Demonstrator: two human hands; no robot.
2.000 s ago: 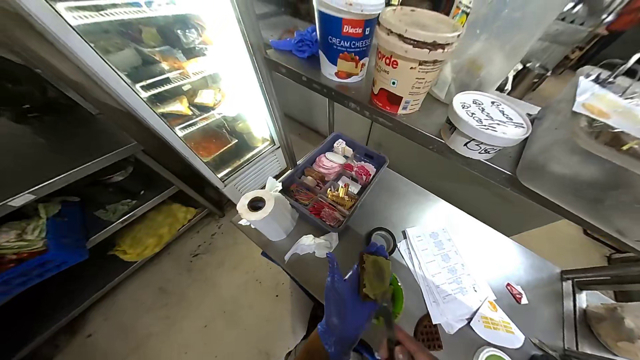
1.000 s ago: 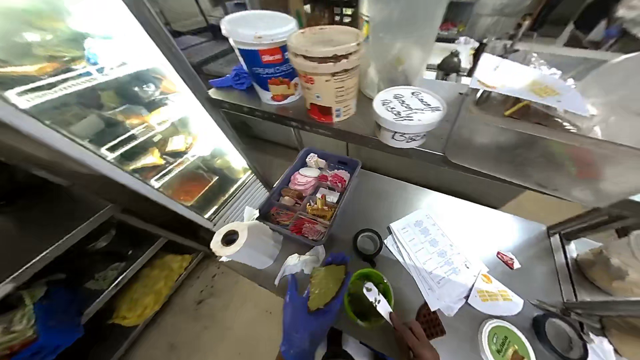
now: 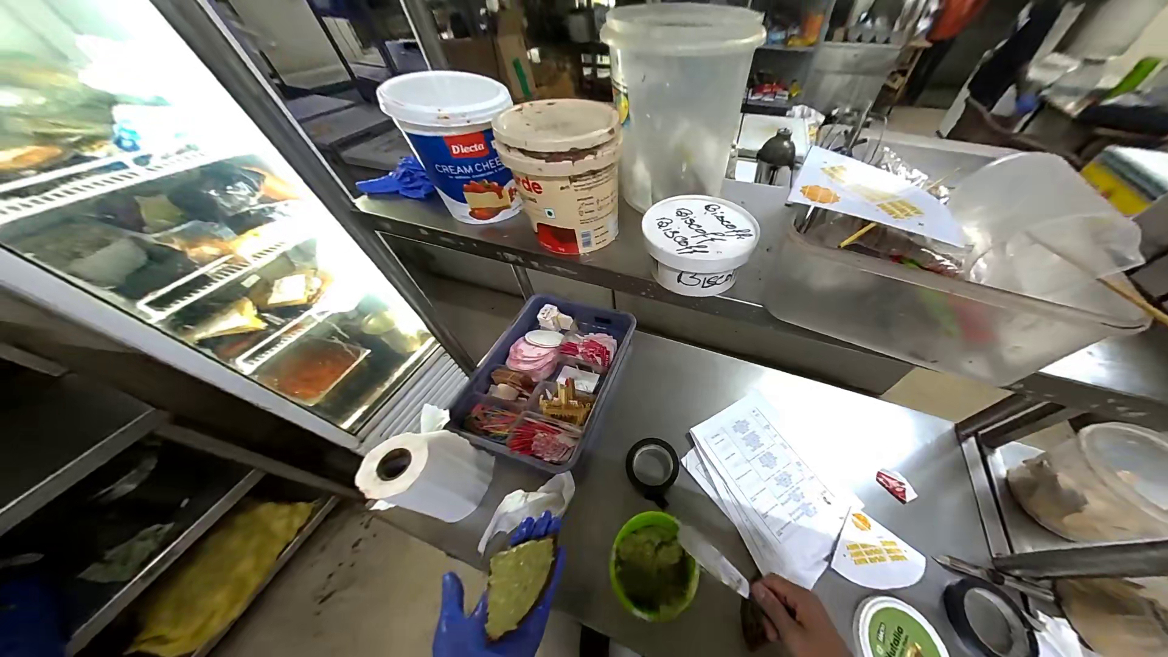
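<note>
My left hand [image 3: 497, 610], in a blue glove, lies palm up under a flat piece of food [image 3: 518, 587] coated with a green spread. Bare, my right hand [image 3: 796, 617] grips a spatula or knife [image 3: 715, 558] with a pale, smeared blade. The blade's tip reaches the rim of a bright green bowl [image 3: 620, 591], which holds a thick green paste [image 3: 653, 568]. A brown waffle-like piece lies partly hidden beside my right hand. Behind the bowl is a roll of black tape [image 3: 651, 465].
A paper roll [image 3: 429, 474], crumpled tissue [image 3: 529, 507] and a divided blue-grey tray [image 3: 622, 339] occupy the left of the steel table. Printed papers [image 3: 762, 484] lie right of the bowl. Tubs [image 3: 701, 245] stand on the raised shelf, near a lit display fridge [image 3: 365, 301].
The right hand and its blade have moved away from the food piece to the green bowl, then outward over its rim. The left hand still holds the piece. The view has shifted.
</note>
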